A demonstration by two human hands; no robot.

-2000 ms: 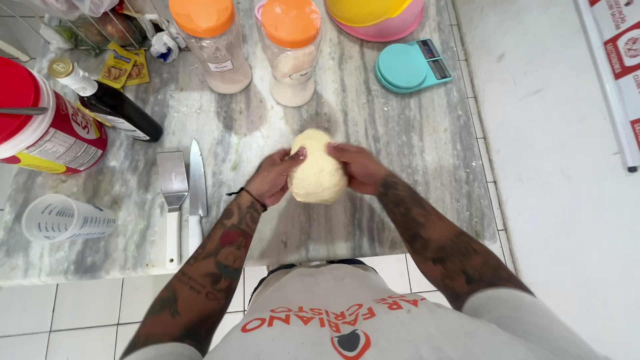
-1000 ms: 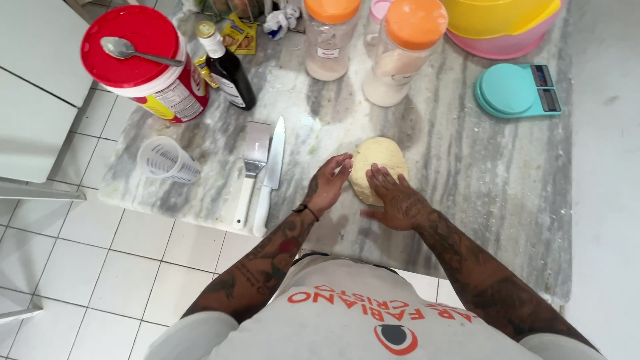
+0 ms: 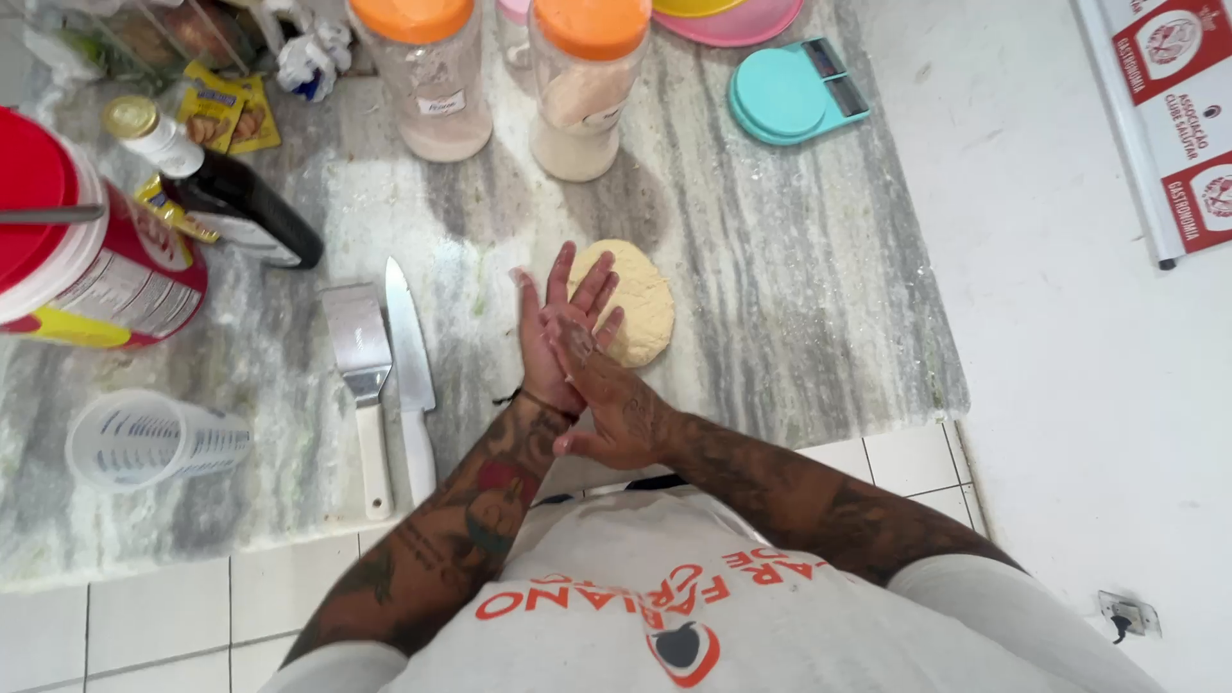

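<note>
A round, flattened piece of pale dough point(image 3: 640, 303) lies on the marble counter. My left hand point(image 3: 558, 337) is palm up with its fingers spread, overlapping the dough's left side in view; whether it touches the dough I cannot tell. Across that palm lie the fingers of my right hand point(image 3: 616, 395), its thumb apart. Neither hand holds anything. Left of them, a knife with a white handle point(image 3: 412, 346) and a metal spatula with a white handle point(image 3: 361, 346) lie side by side.
A clear measuring cup point(image 3: 144, 438), a red-lidded tub point(image 3: 106, 260) and a dark bottle point(image 3: 241, 202) are at left. Orange-lidded jars point(image 3: 438, 96) point(image 3: 582, 106) stand behind the dough. Right of them are a turquoise kitchen scale point(image 3: 784, 91) and a pink bowl point(image 3: 746, 24). The counter's right edge borders a white wall point(image 3: 1059, 385).
Two seconds ago both hands held the dough between them; one second ago the right hand was on top of it. Now the hands are together and the dough lies on the counter.
</note>
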